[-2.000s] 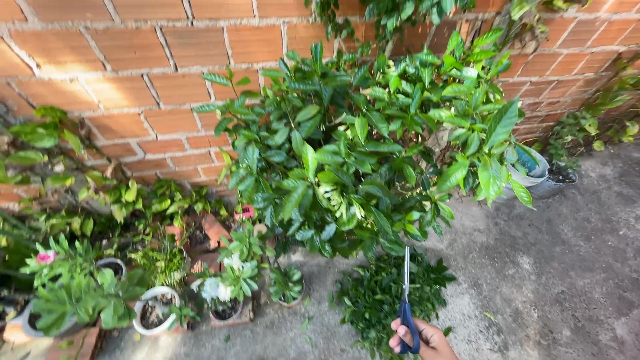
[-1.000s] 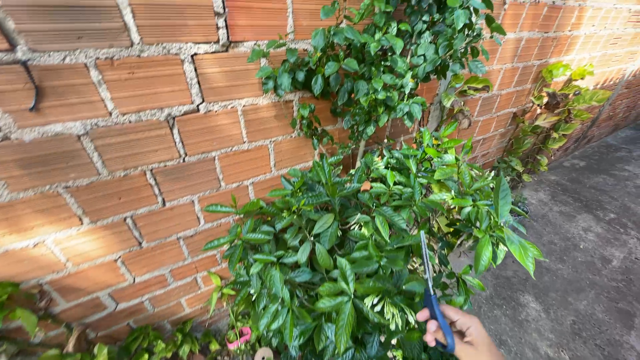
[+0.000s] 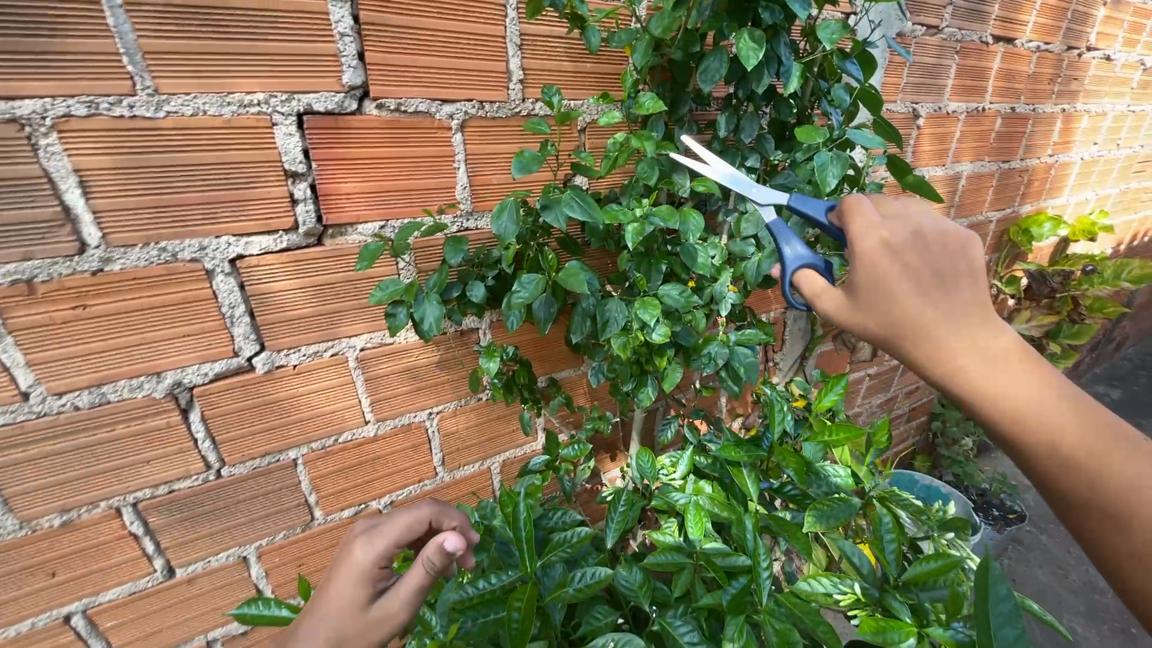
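Note:
Raised at the right, my right hand (image 3: 909, 261) grips the blue handles of a pair of scissors (image 3: 765, 193), fingers in the loops. The blades are slightly parted and point up and left in front of a leafy climbing shrub (image 3: 612, 297) against the wall. My left hand (image 3: 391, 571) is low at the centre left with curled fingers, beside the glossy leaves of a broad-leaved bush (image 3: 720, 549). Nothing shows in its fingers, though whether they touch each other is unclear.
A brick wall (image 3: 117, 342) with rough mortar runs behind the plants. At the lower right a pot (image 3: 936, 495) stands on concrete ground (image 3: 1071, 576), near another pot with dark soil (image 3: 999, 508). A yellow-green plant (image 3: 1071, 288) grows along the wall farther right.
My right hand has raised the scissors from over the lower bush to the climbing shrub, and the blades have parted. My left hand has come into view. The view has tilted up.

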